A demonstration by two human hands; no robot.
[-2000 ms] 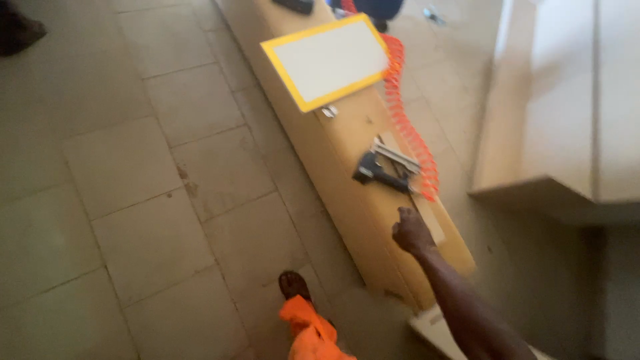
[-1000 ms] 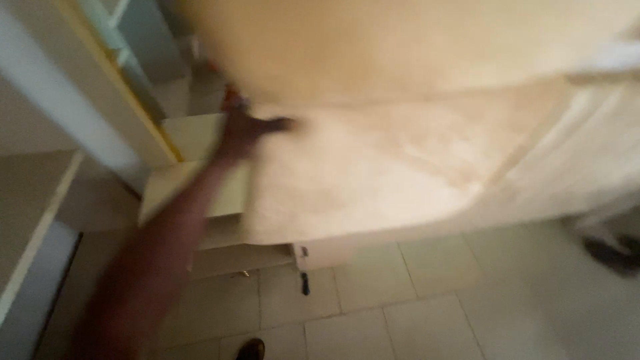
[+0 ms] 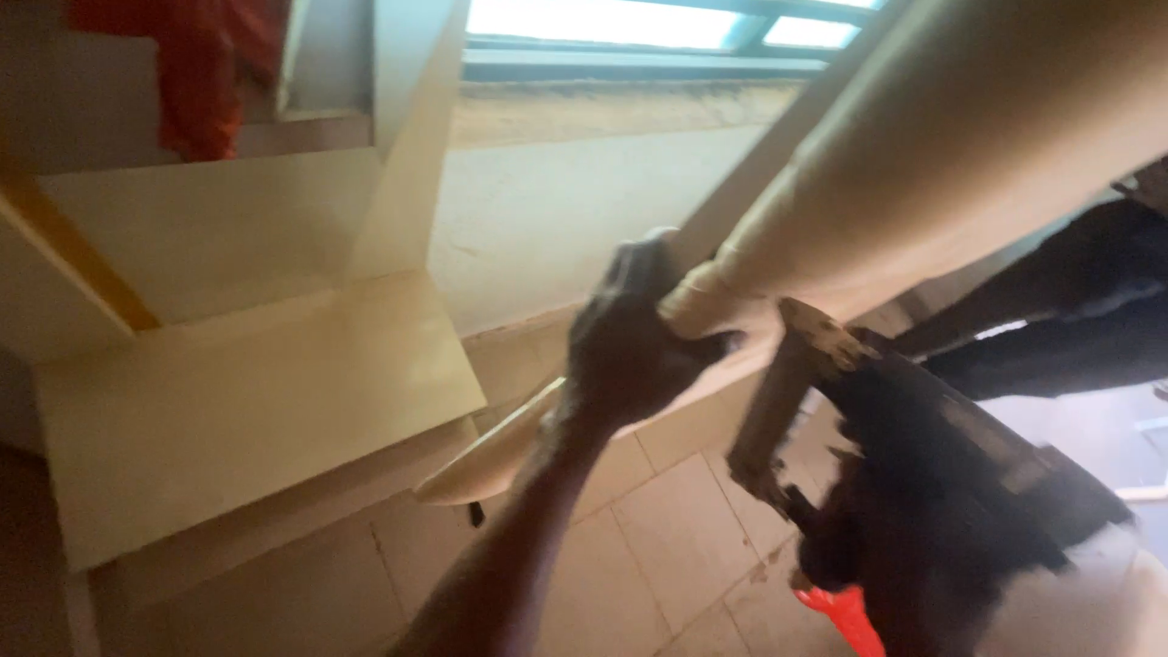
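Observation:
My left hand (image 3: pixel 639 342) reaches up from the bottom middle, its fingers wrapped around the near edge of a large tan sheet-like piece (image 3: pixel 876 182) with a rolled or folded edge. The thumb lies on the right side of that edge. The tan piece slants up to the upper right corner, and its material cannot be told for the blur. My right hand is not in view.
White and cream boards (image 3: pixel 274 392) form a low piece of furniture at left, with an orange-yellow edge strip (image 3: pixel 82 246). Red cloth (image 3: pixel 205 82) hangs behind. A window (image 3: pixel 602 27) is at top. Dark blurred shapes (image 3: pixel 949 456) stand at right above the tiled floor (image 3: pixel 675 520).
The view has swung strongly from the long tan box and stapler-like tool on it. One second ago my left hand was at the tan surface's edge; now its fingers are closed around a tan edge.

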